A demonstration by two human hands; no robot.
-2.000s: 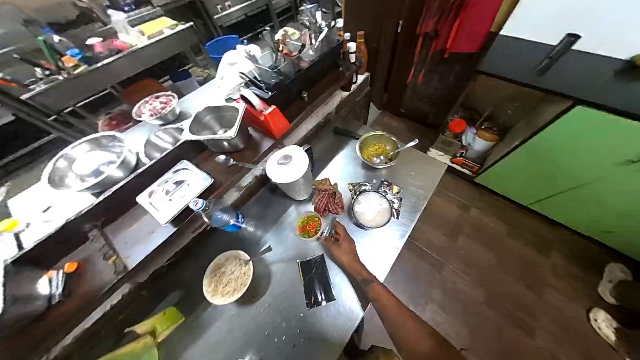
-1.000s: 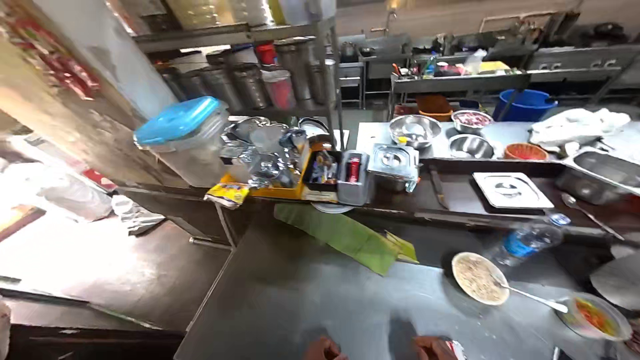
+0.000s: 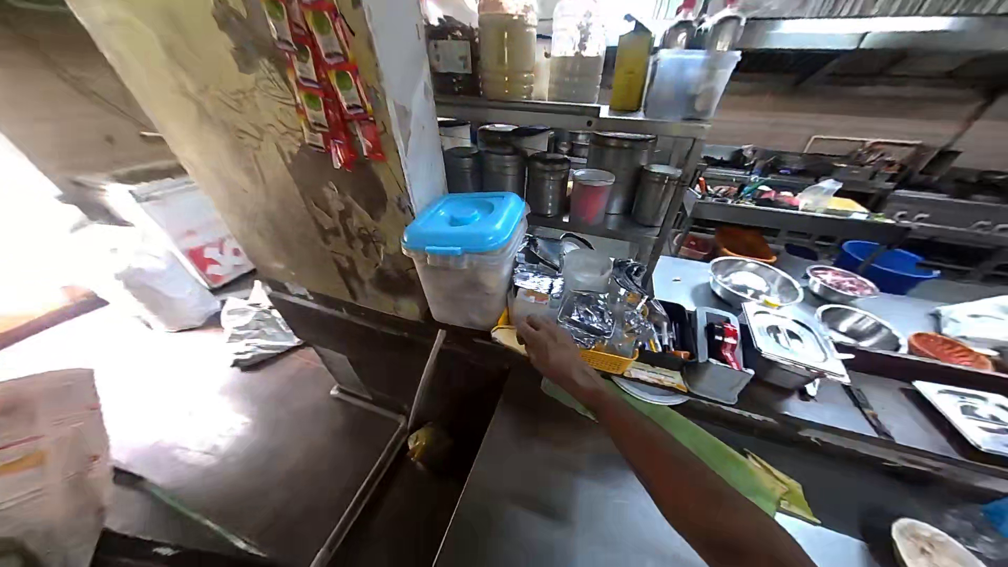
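Note:
My right hand (image 3: 547,346) reaches in from the lower right to the left front edge of a yellow plastic basket (image 3: 610,361). Its fingers are bent at a clear plastic container (image 3: 529,305); whether they grip it cannot be told. Foil-covered packs (image 3: 587,315) and clear plastic tubs (image 3: 587,270) fill the basket. Just left of the hand stands a translucent bin with a blue lid (image 3: 466,224). A banana leaf (image 3: 709,449) lies under my forearm along the counter ledge. My left hand is out of view.
Right of the basket stand a metal container with a red item (image 3: 723,354), a lidded steel pan (image 3: 791,340) and a knife (image 3: 869,411). Steel canisters (image 3: 548,183) line the shelf behind. A bowl of pale food (image 3: 933,545) sits at the lower right.
The view has swung left. One second ago both hands were low over the steel table; now my right hand is up at the yellow basket and my left hand has left the view.

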